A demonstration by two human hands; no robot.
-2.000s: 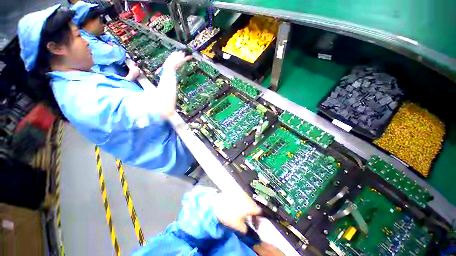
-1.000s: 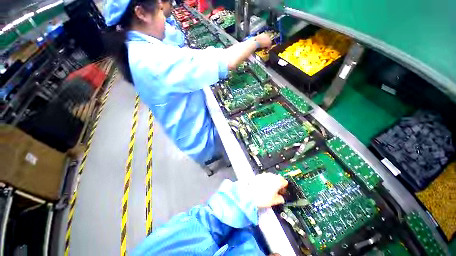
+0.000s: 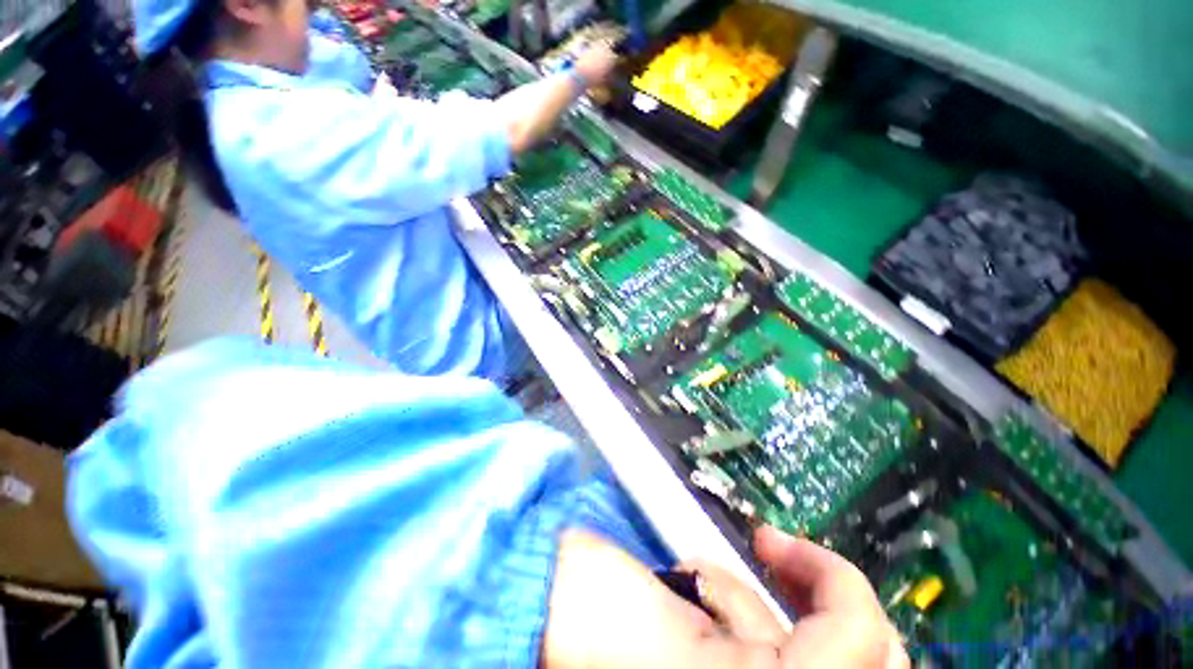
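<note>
My left hand (image 3: 746, 614) is at the bottom edge, partly cut off, beside the conveyor rail. Its fingers are curled around a dark piece (image 3: 687, 588), only partly visible. My right hand does not show. A large green circuit board (image 3: 805, 425) lies in a black carrier (image 3: 661, 416) just beyond my hand, with a yellow block (image 3: 710, 375) near its left corner. A nearer board (image 3: 994, 542) at the lower right, partly cut off, bears another yellow block (image 3: 926, 592).
Narrow green strips (image 3: 844, 324) lie beyond the boards. Behind the far rail stand a grey parts bin (image 3: 988, 255), a golden-yellow parts bin (image 3: 1092, 366) and an orange-yellow parts bin (image 3: 713, 79). A co-worker (image 3: 366, 183) stands on the left, one arm over the line.
The view has shifted. My left arm now fills more of the lower left, and the hand has moved nearer the bottom edge. A yellow block now shows on the middle board.
</note>
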